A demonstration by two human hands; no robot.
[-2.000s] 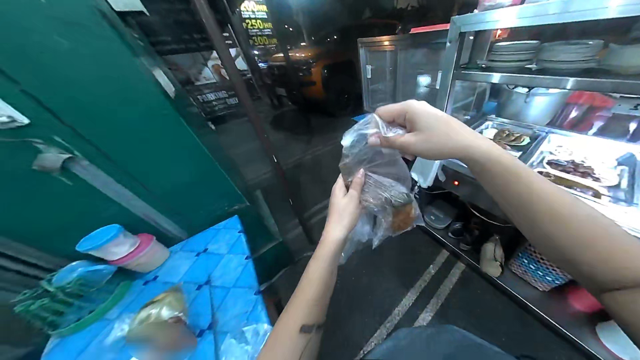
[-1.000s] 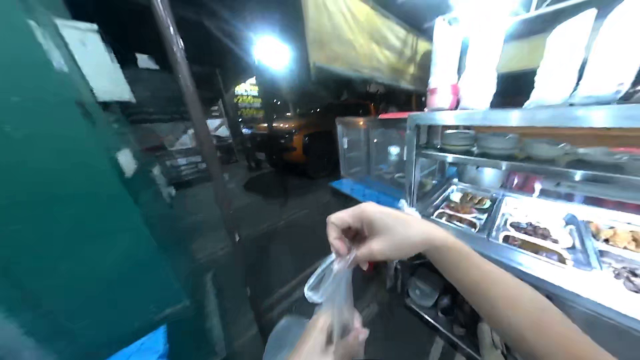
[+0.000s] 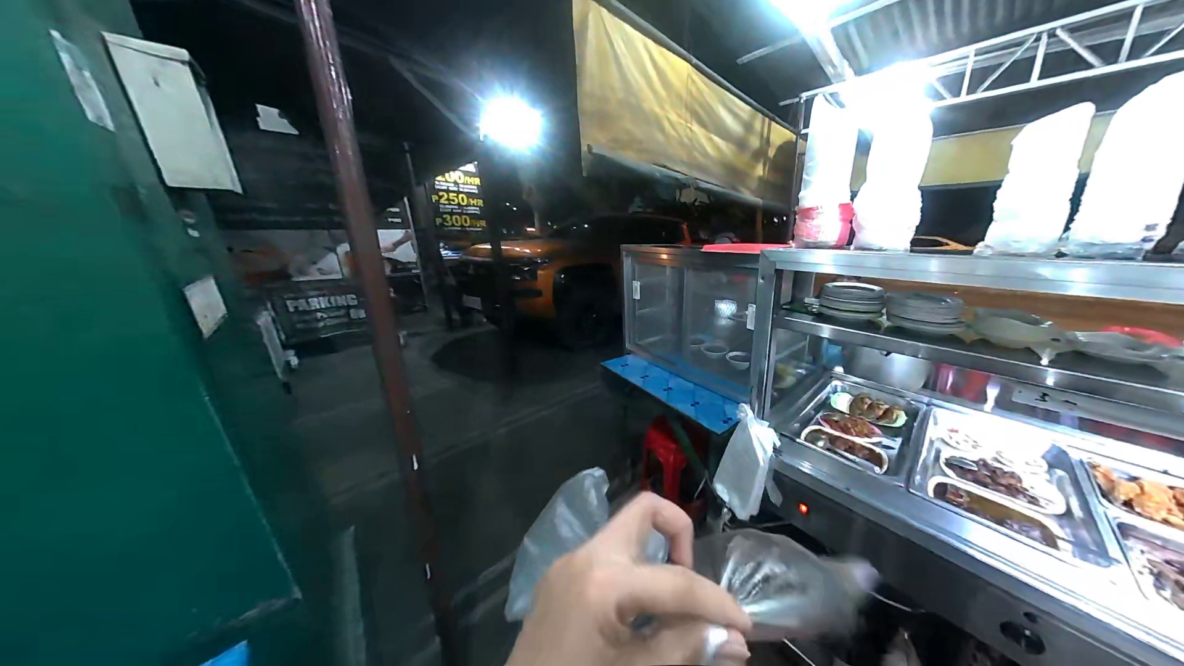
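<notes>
My left hand [image 3: 638, 592] is at the bottom middle of the head view, its back toward me and its fingers bent around part of a clear plastic bag. One greyish piece of the plastic [image 3: 564, 527] shows behind and left of the hand. A fuller, blurred plastic bag portion [image 3: 786, 583] extends to the right of the fingers; its contents cannot be made out. Whether both portions are one bag cannot be told. My right hand is not visible.
A steel food counter [image 3: 888, 499] with trays of cooked food [image 3: 994, 481] stands at right, plates [image 3: 851, 298] on its shelf. A white bag [image 3: 746, 462] hangs at its corner. Nearby are a red stool [image 3: 664, 458], a metal pole [image 3: 370, 277] and a green wall [image 3: 102, 388].
Two seconds ago both hands held the clear bag; one second ago my right hand was above my left at the plastic. Now my right hand is out of sight. The view has tilted up.
</notes>
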